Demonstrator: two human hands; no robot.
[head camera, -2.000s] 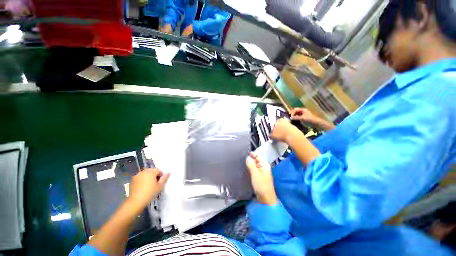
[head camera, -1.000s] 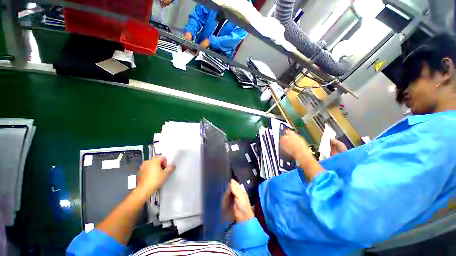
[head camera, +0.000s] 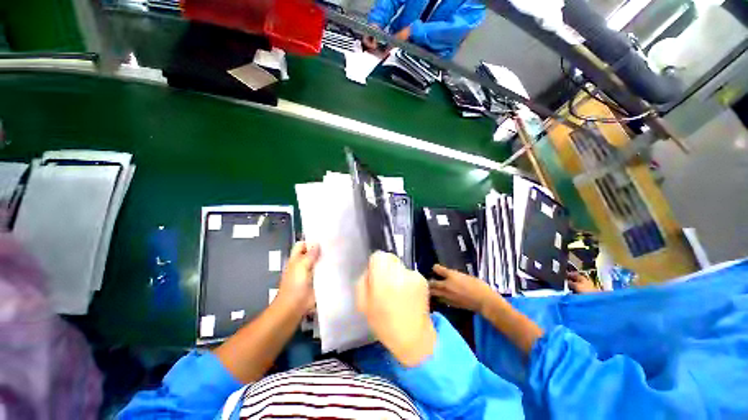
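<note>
A dark tablet back cover (head camera: 373, 205) stands on edge, its inner face with white patches turned right. My right hand (head camera: 394, 303) is closed on its lower part, blurred. My left hand (head camera: 298, 279) holds the left edge of the white separator sheets (head camera: 335, 238), which stand tilted beside the cover. Left of my left hand, another cover (head camera: 246, 267) lies flat on a pale sheet, inner face up with several white patches. My fingertips behind the sheets are hidden.
A neighbour's hand (head camera: 463, 289) touches covers at the right, beside a leaning stack (head camera: 500, 238). Pale sheets (head camera: 74, 221) lie at the left, near a pink sleeve (head camera: 37, 328). A pale rail (head camera: 369, 130) and red bin (head camera: 295, 26) are beyond.
The view has shifted right. The held cover has turned from its plain face to show its patched inner face. My right hand has moved up to its near side. The neighbour's hand has moved nearer.
</note>
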